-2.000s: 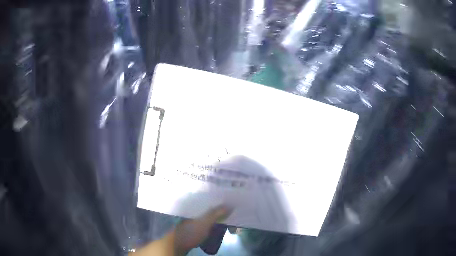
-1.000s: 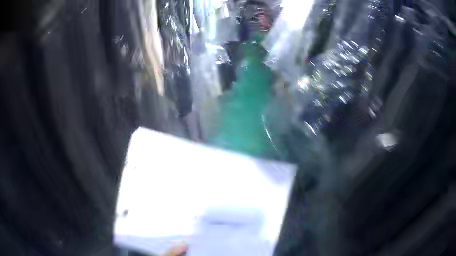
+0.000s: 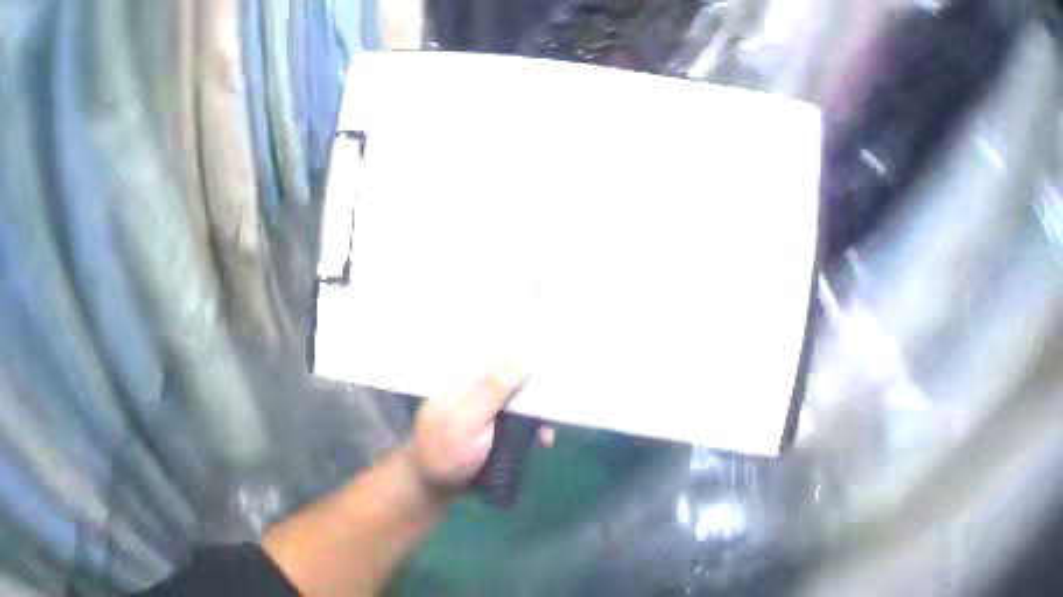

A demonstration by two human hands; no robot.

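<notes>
A clipboard with an overexposed white sheet (image 3: 583, 245) is held up in front of me; its print cannot be read. Its clip (image 3: 342, 210) is on the left short edge, and a dark board edge shows at the right. My left hand (image 3: 460, 432), bare with a black sleeve, grips the lower edge, thumb on the sheet; the other fingers are mostly hidden behind it. A short black ribbed object (image 3: 509, 459) sticks out below the board in the same fist. My right hand is not in view.
Blurred hanging garments (image 3: 128, 233) in blue, green-grey and beige line the left. Shiny clear-plastic-covered garments (image 3: 933, 303) line the right, pale and dark. Green floor (image 3: 560, 525) shows below the clipboard.
The clipboard and left hand have risen in view. The dark surroundings have given way to blue and beige garments at left and pale plastic at right.
</notes>
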